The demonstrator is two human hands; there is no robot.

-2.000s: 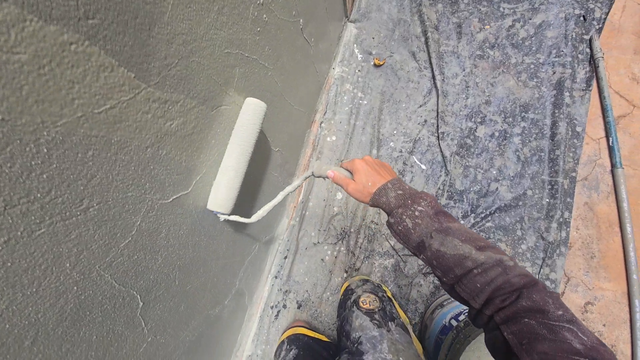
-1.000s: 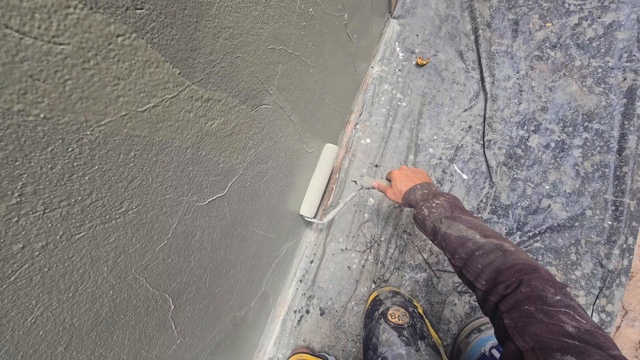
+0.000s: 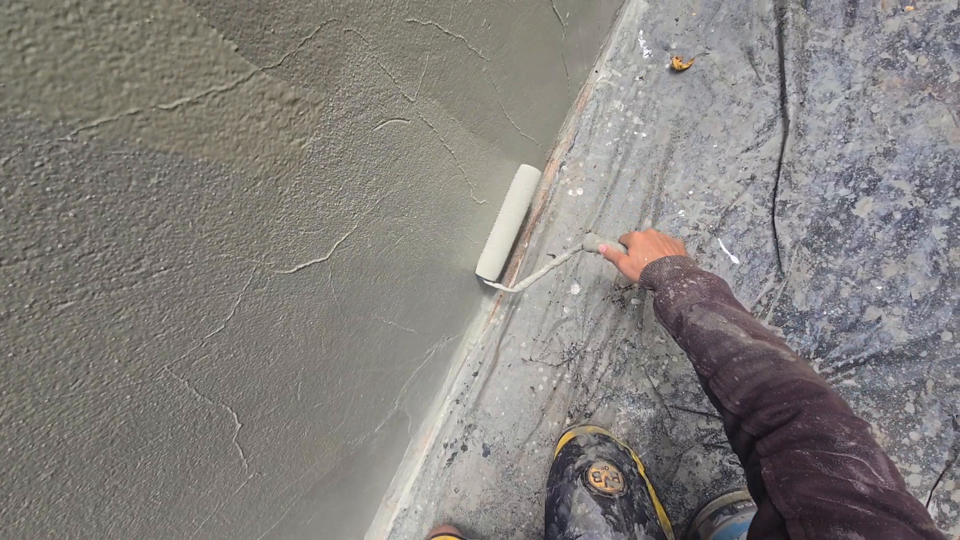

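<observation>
My right hand (image 3: 646, 252), at the end of a paint-spattered dark sleeve, grips the handle of a paint roller (image 3: 508, 223). The roller's light, paint-coated cover lies against the foot of the grey-green textured wall (image 3: 225, 300), just beside its bottom edge. From the hand, the coated wire frame bends left to the cover's lower end. Raised crack-like lines run across the wall. My left hand is not in view.
A paint-splattered plastic sheet (image 3: 720, 315) covers the ground along the wall, with folds in it. A dry leaf (image 3: 681, 63) lies on it. Below are a rubber boot (image 3: 604, 480) and, partly behind my sleeve, a bucket (image 3: 724, 516).
The roller, in my right hand, has come down the wall to its bottom edge, where it was also one second ago. The view has shifted left, and the pole is out of it.
</observation>
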